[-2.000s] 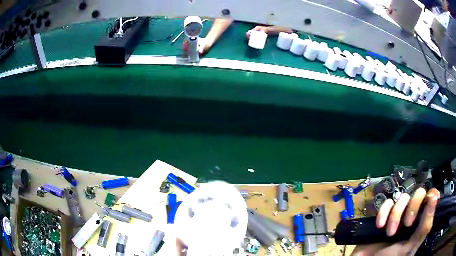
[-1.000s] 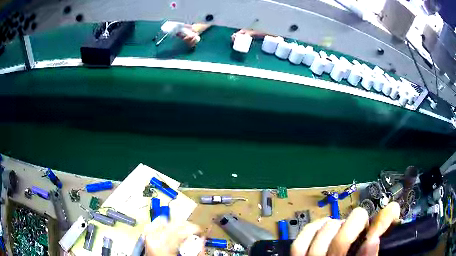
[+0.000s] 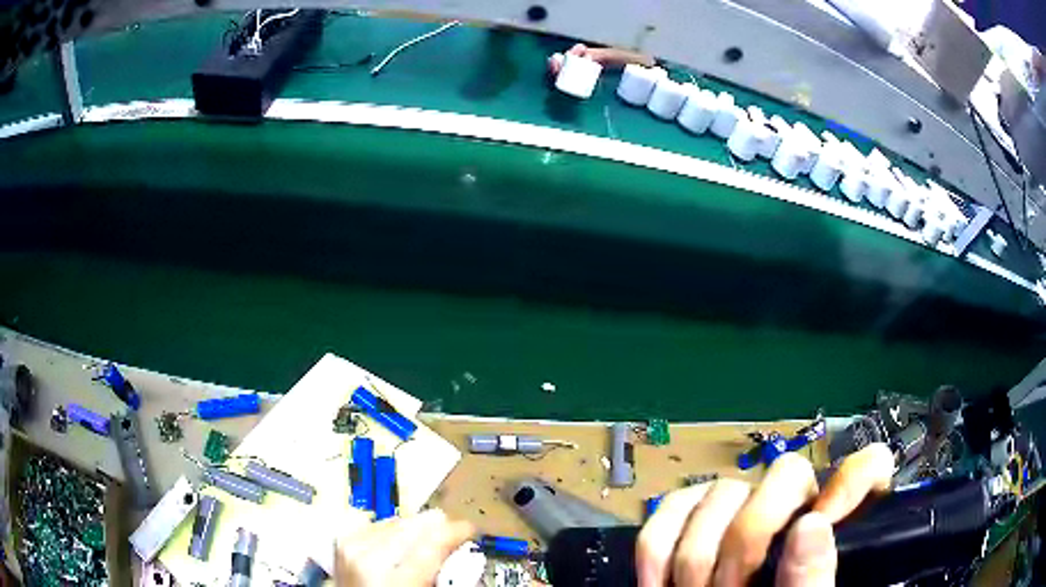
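Observation:
My right hand is closed around a thick black electric screwdriver at the bottom right, its front end pointing left. My left hand is at the bottom centre, cut off by the lower edge, with its fingers around a small white part; most of that part is hidden. The screwdriver's front end is to the right of the white part, and its tip cannot be made out. A grey handle shell lies just beyond the screwdriver's front end.
Blue cells and grey cells lie on yellow paper. A carton of green boards stands at left. Round grey parts are piled right. Beyond the green belt, a person's hand holds a white unit beside a row.
The large white round head is no longer visible at bottom centre. My right hand and screwdriver have moved left, close to my left hand. Across the belt, one hand and its white unit have left view.

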